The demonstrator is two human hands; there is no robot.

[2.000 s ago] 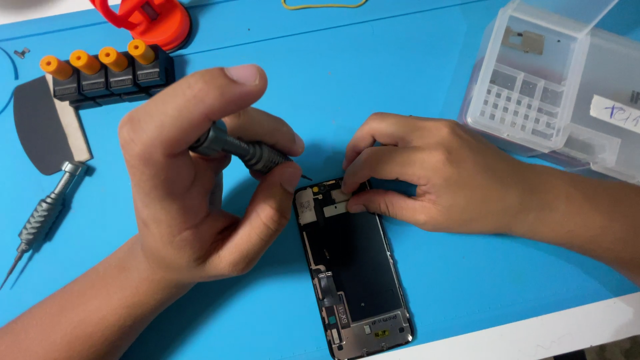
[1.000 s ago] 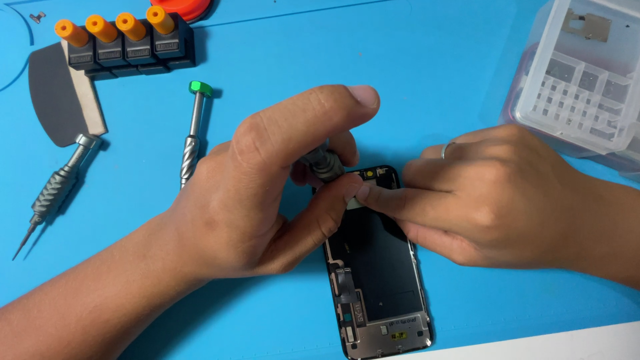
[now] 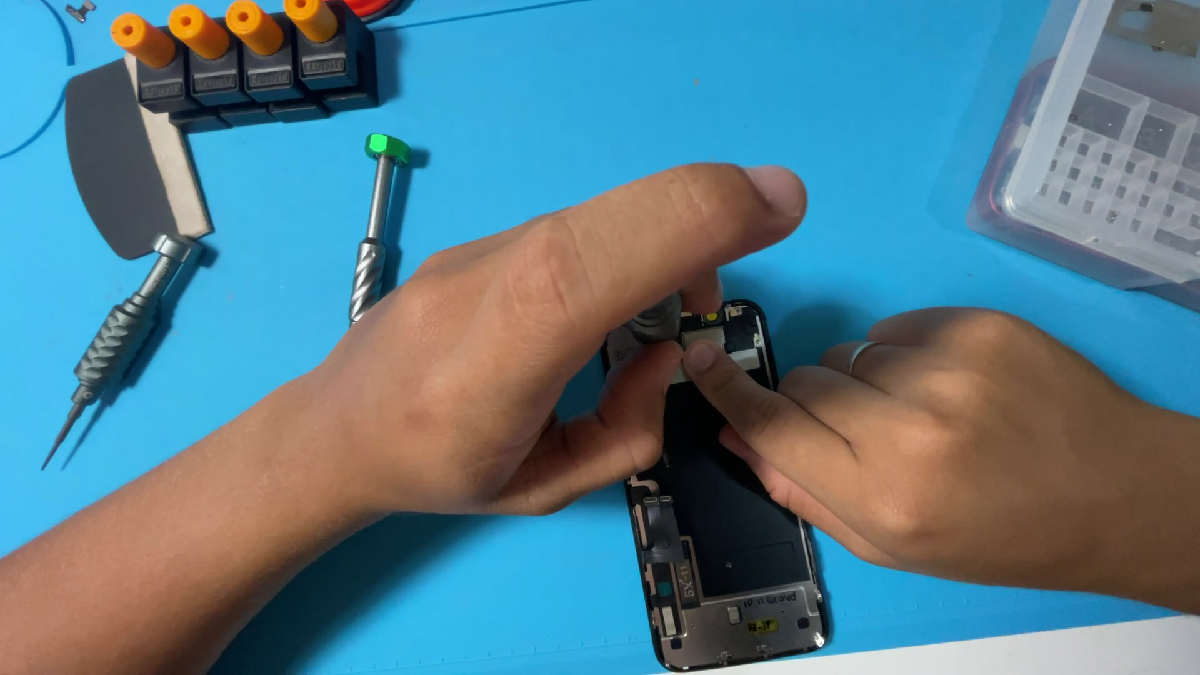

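Observation:
A phone display assembly [image 3: 741, 525] lies back side up on a blue work mat, its top end partly hidden by my hands. My left hand [image 3: 525, 347] holds a grey precision screwdriver [image 3: 656, 319] over the top left of the assembly; its tip is hidden behind my thumb. The index finger of my right hand [image 3: 900, 441] rests at the metal bracket [image 3: 717, 347] near the top, touching or very close to my left thumb. No tool shows in the right hand.
Black blocks with orange caps [image 3: 244, 70] stand at the upper left, by a dark blade-shaped scraper [image 3: 117, 159]. A grey screwdriver [image 3: 122, 342] and a green-capped screwdriver [image 3: 377, 225] lie left of my left hand. A clear compartment box [image 3: 1106, 159] sits at the upper right.
My left hand has brought its screwdriver down onto the top of the assembly, where it was tilted above before. My right hand's fingers have shifted, with the index finger now extended. The view has moved.

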